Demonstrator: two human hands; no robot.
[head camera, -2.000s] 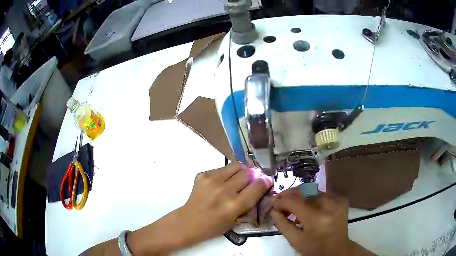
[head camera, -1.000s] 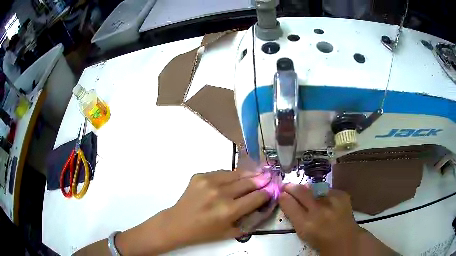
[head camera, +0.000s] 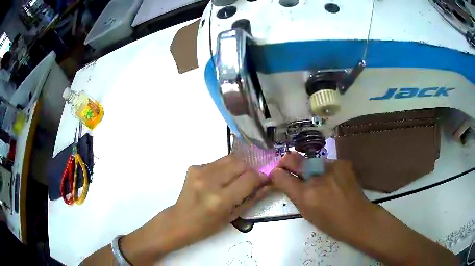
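A brown cloth piece (head camera: 253, 156), lit pink, lies at the needle area of the white sewing machine (head camera: 291, 98) marked "JACK". My left hand (head camera: 216, 189) pinches its near edge from the left, by the pink light. My right hand (head camera: 315, 187) pinches the cloth just right of my left fingertips, below the dark tension discs. The fingers and the metal guard (head camera: 234, 78) hide the needle and most of the cloth. A pile of brown pocket pieces (head camera: 388, 153) with a stitch line near its top edge lies under the machine arm.
Scissors (head camera: 74, 179) with red and yellow-orange handles lie on a dark cloth (head camera: 58, 162) at left. A small bottle (head camera: 85, 109) with yellow-orange contents is behind them. Another brown piece (head camera: 185, 49) lies behind the machine head. A white bin (head camera: 113, 23) stands beyond the table.
The camera view has shifted, and the machine sits higher in the picture. The cloth at the needle shows a different, flatter part. Less of the brown pieces behind the machine head shows. Both hands still hold cloth.
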